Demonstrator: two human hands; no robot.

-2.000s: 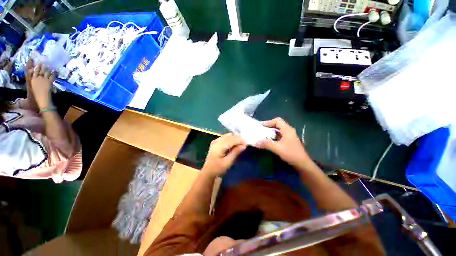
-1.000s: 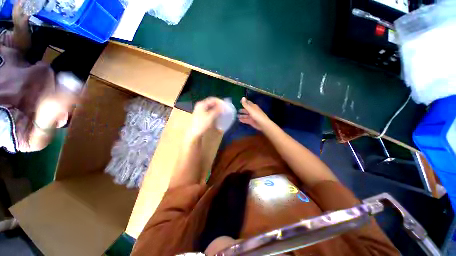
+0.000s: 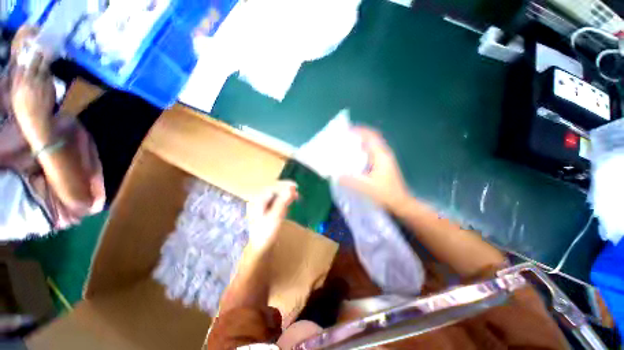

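Note:
My right hand [image 3: 384,174] holds a limp white poly bag [image 3: 335,152] over the bench's front edge. A long clear bag [image 3: 383,246] hangs below that hand in front of my lap; what is inside it is blurred. My left hand [image 3: 268,208] is over the right side of the open brown carton [image 3: 137,212], fingers bent and apart, with nothing seen in it. Inside the carton lie several bagged units [image 3: 205,246] in a close mass. A bright white pile of poly bags [image 3: 277,41] lies on the green bench mat [image 3: 424,102].
A blue bin [image 3: 154,68] with white units stands at the upper left, and another person's arm [image 3: 58,164] reaches to it. A black test unit [image 3: 557,126] with a red switch and white sockets is at the right. White plastic [image 3: 609,178] and a blue tote [image 3: 609,270] are at the right edge.
My left hand held a whitish item near the carton and now shows empty. My right hand was empty and now holds a white bag at the bench edge. The view has shifted, showing more bench.

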